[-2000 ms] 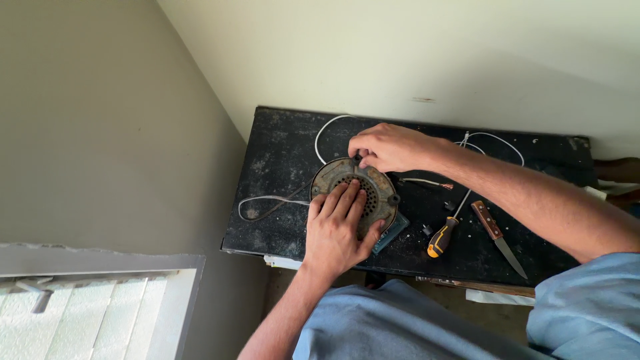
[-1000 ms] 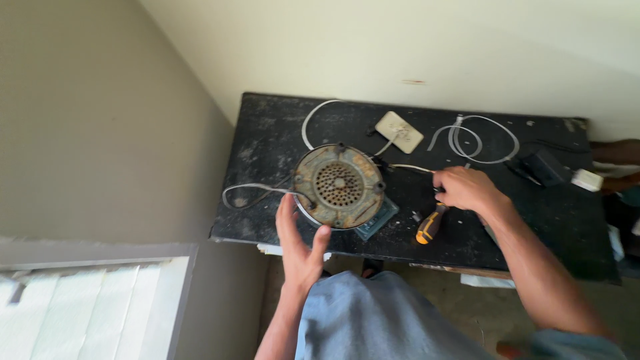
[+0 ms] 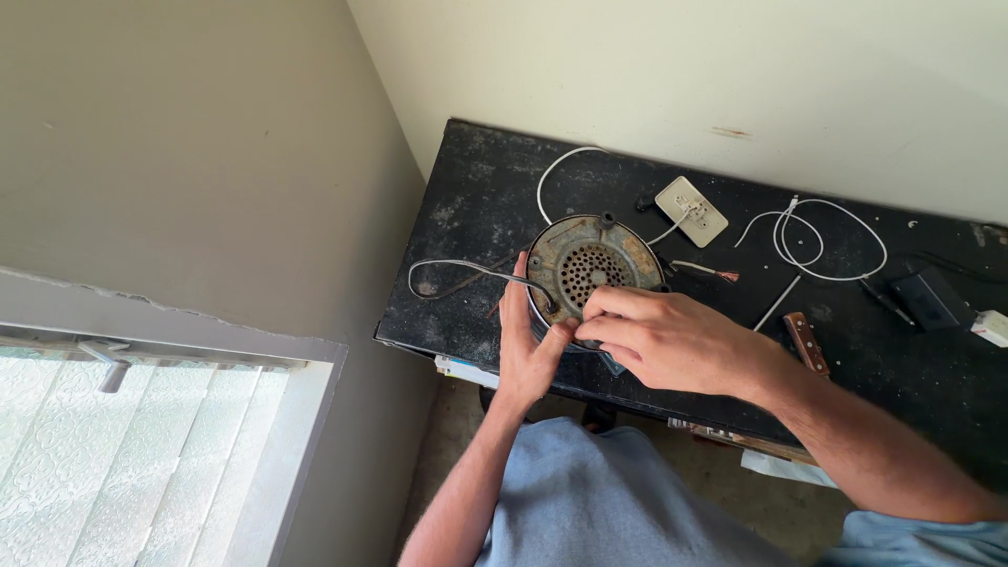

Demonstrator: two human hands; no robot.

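Note:
A round metal appliance base point(image 3: 597, 264), rusty and with a perforated centre, faces up on the black tabletop. My left hand point(image 3: 529, 346) grips its left side, fingers along the rim and thumb near the lower edge. My right hand point(image 3: 669, 335) has its fingers pinched at the lower edge beside that thumb; whether something small is between them is hidden. A grey cord point(image 3: 480, 268) enters the base near its lower left. To the right, a cable with bare copper strands point(image 3: 728, 276) lies on the table. Part of a screwdriver shaft point(image 3: 777, 302) shows above my right forearm.
Behind the base lies a beige socket plate point(image 3: 691, 213) with a white cable. Further right are a coiled white cable point(image 3: 835, 277), a wooden-handled knife point(image 3: 806, 342), a black adapter point(image 3: 933, 299) and a white plug point(image 3: 992, 327). Walls border the black table point(image 3: 465, 181) behind and left.
My right hand has moved left from the screwdriver to the lower edge of the base. My left hand, open beside the base one second ago, now grips its side.

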